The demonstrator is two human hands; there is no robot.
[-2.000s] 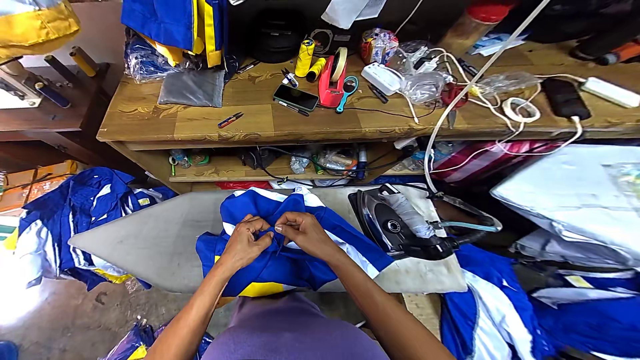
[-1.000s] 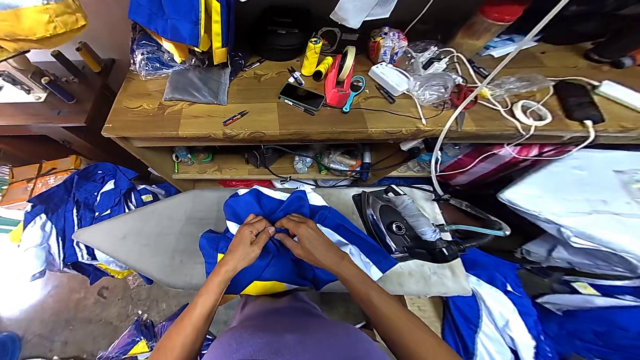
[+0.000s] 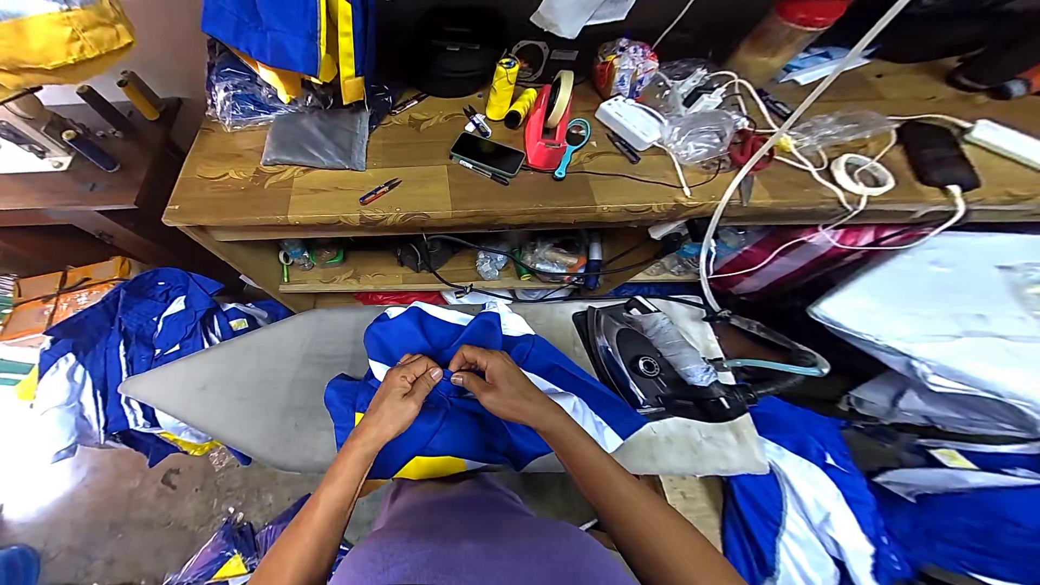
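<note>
A blue, white and yellow garment (image 3: 520, 349) lies bunched on the grey ironing board (image 3: 244, 382). My left hand (image 3: 406, 390) pinches a bit of its blue cloth between thumb and fingers. Close beside it, my right hand (image 3: 496, 382) pinches the same part, with a small gap between the two thumbs. What detail of the cloth is between the fingertips is too small to tell. To the right of the garment, a steam iron (image 3: 650, 366) with a wrapped handle rests on the pale right end of the board.
Behind the board stands a wooden table (image 3: 309, 195) with thread snips (image 3: 380, 191), a phone (image 3: 487, 153), a red tape dispenser (image 3: 548, 122) and tangled cables. A white hose (image 3: 780, 138) runs down to the iron. More garments (image 3: 154, 349) lie at left and right.
Both hands stay at the same part of the garment. The fingertips have shifted slightly on the cloth.
</note>
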